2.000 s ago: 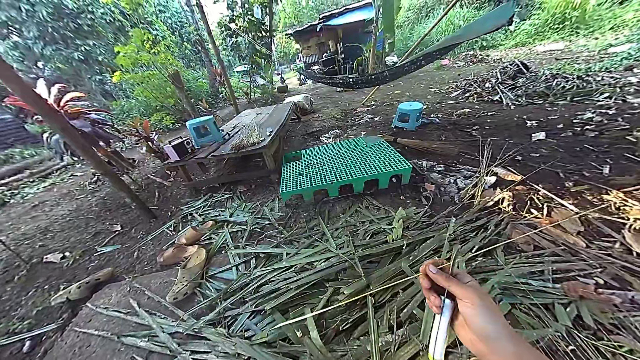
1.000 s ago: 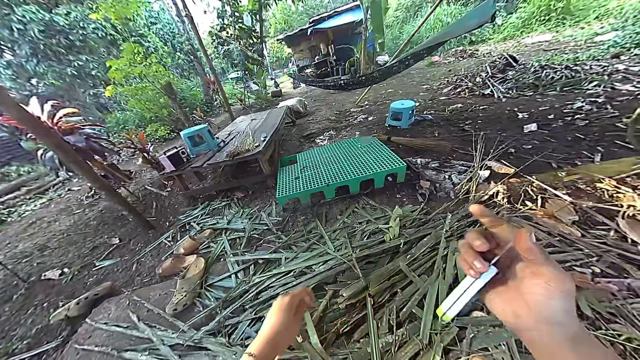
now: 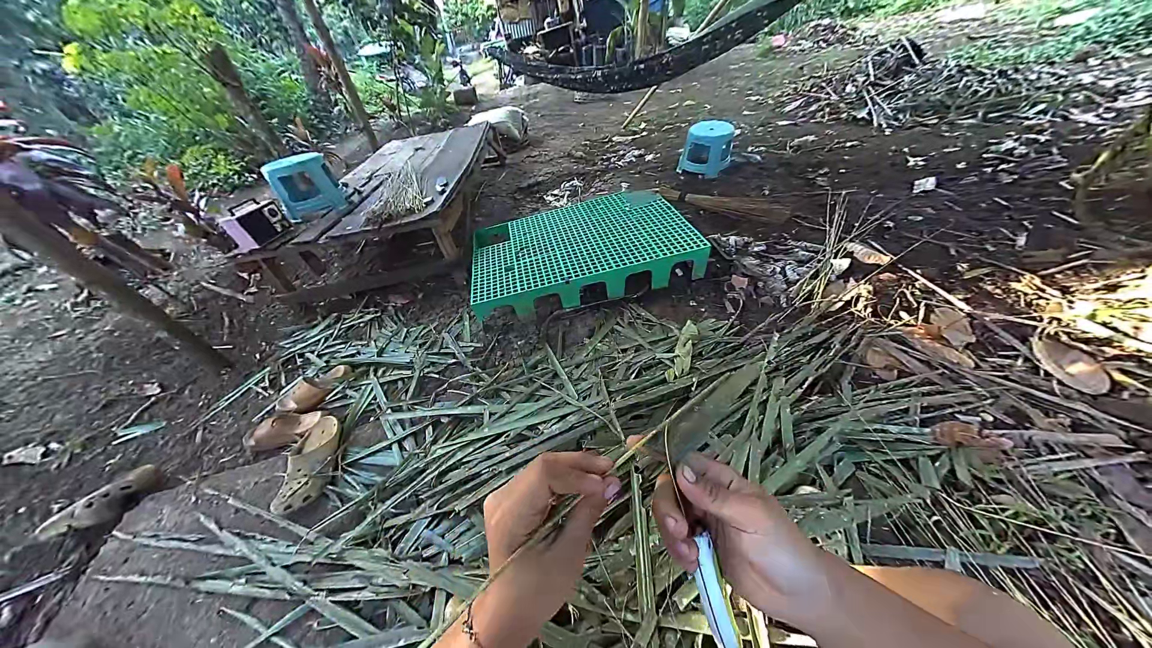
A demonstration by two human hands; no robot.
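My left hand [image 3: 549,531], low in the middle of the view, pinches a thin palm leaf strip [image 3: 621,463] between thumb and fingertips. Just to its right, my right hand [image 3: 729,531] is closed on a knife with a white handle [image 3: 713,589]. The handle points down out of the palm. A thin dark edge, perhaps its blade, rises beside the right thumb and meets the strip; a blurred leaf piece lies behind it. Under and around both hands spreads a heap of cut green leaf strips [image 3: 450,432].
Beyond the heap stands a green plastic slatted platform [image 3: 585,247]. A low wooden table [image 3: 423,175] with a blue stool [image 3: 304,184] is at the left; another blue stool [image 3: 706,148] stands farther back. Clogs [image 3: 310,459] lie at the left. A dark hammock [image 3: 648,67] hangs behind.
My left hand, out of view at first, has come in and now holds a strip. The right hand has moved left to meet it, fingers closed around the knife. The view has tilted down.
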